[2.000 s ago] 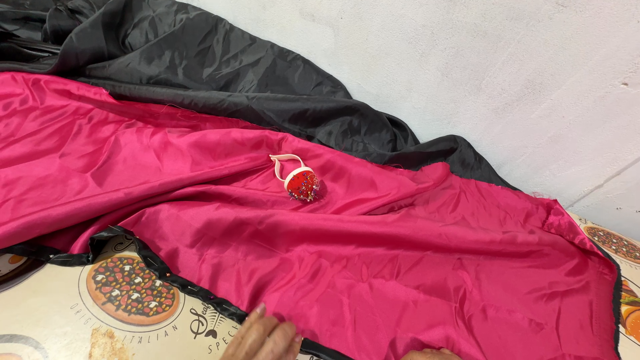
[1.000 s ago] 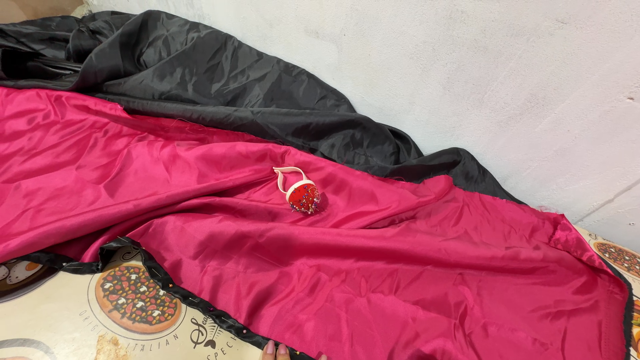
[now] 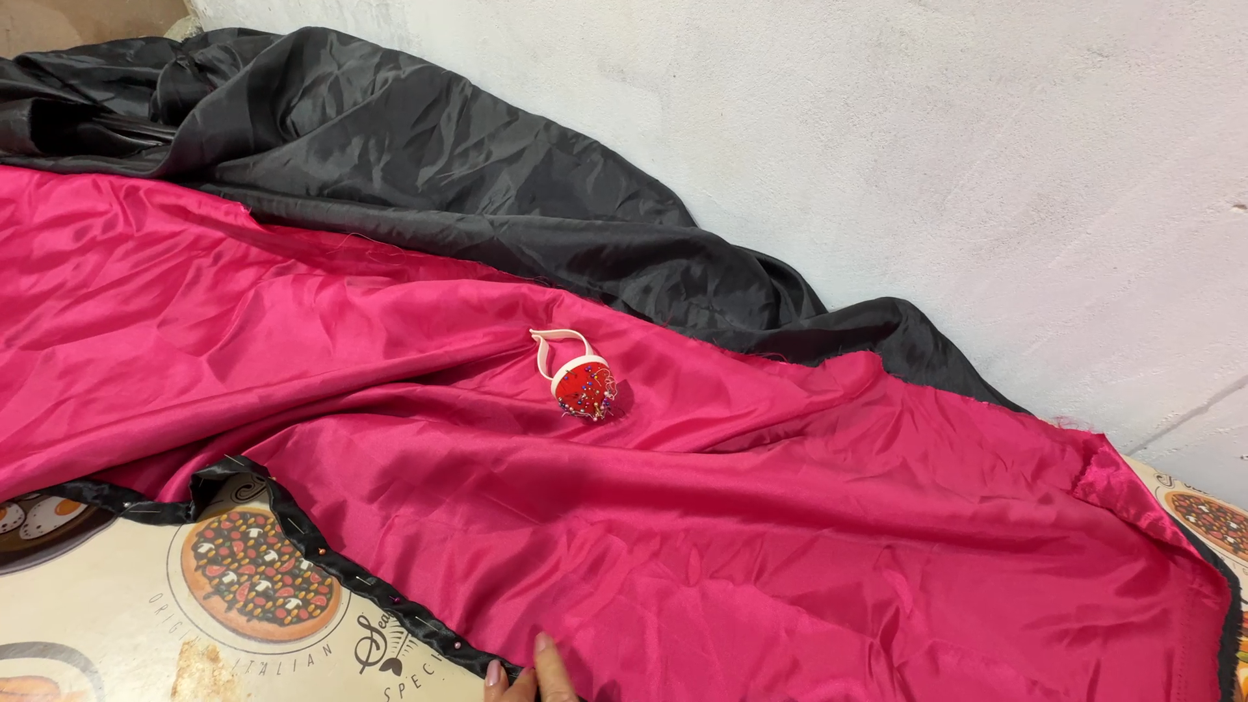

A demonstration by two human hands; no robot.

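Bright pink satin fabric (image 3: 780, 507) lies spread over the table, its lower left edge bordered by a narrow black satin strip (image 3: 370, 583) with several pins along it. Fingertips of my left hand (image 3: 509, 684) touch this edge at the bottom of the view. Beside them a finger, seemingly of my right hand (image 3: 554, 669), rests on the pink fabric. Both hands are mostly cut off by the frame, so their grip is hidden. A red wrist pincushion (image 3: 583, 386) with a pale band and many coloured-head pins sits on the pink fabric.
Black fabric (image 3: 468, 156) lies bunched behind the pink piece, against a white wall (image 3: 926, 175). The table's printed cover (image 3: 88, 595) shows pizza and egg pictures at the lower left. More of the cover appears at the far right.
Two seconds ago more of my left hand showed and my right hand was farther right, at the bottom. Now the fingertips are close together at the black-trimmed edge.
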